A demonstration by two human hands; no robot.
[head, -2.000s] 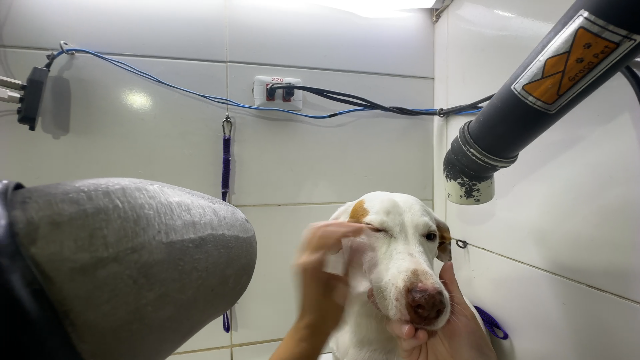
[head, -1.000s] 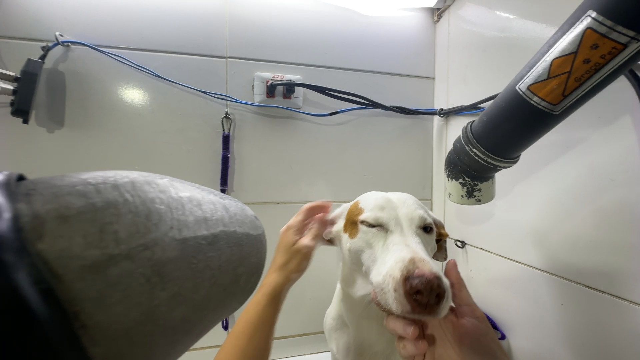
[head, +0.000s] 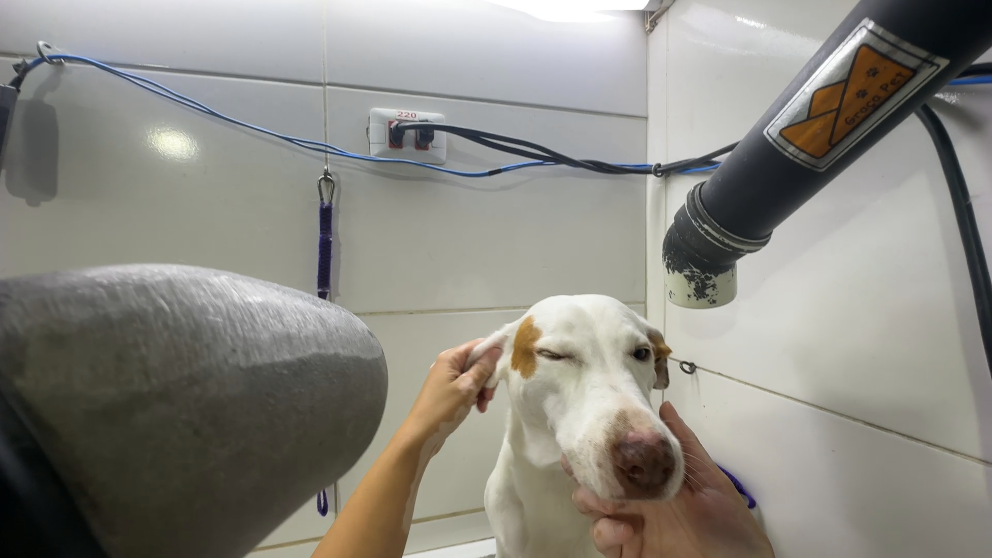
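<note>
A white dog with a tan patch beside one eye faces me, its head upright. The eye by that patch is nearly closed; the other is open. My left hand pinches the dog's ear on the left side of the view and holds it out from the head. Under the muzzle, my right hand cups the lower jaw, with its fingers curled below the chin and its thumb raised along the right side. The dog's lower body is out of view.
A large grey rounded metal object fills the left foreground. From the upper right hangs a black pipe with a worn pale end. Cables and a wall outlet are behind, with a purple strap on a carabiner. Tiled walls meet behind the dog.
My left hand has moved left from beside the dog's eye to its ear and now grips the flap. My right hand has stayed under the jaw.
</note>
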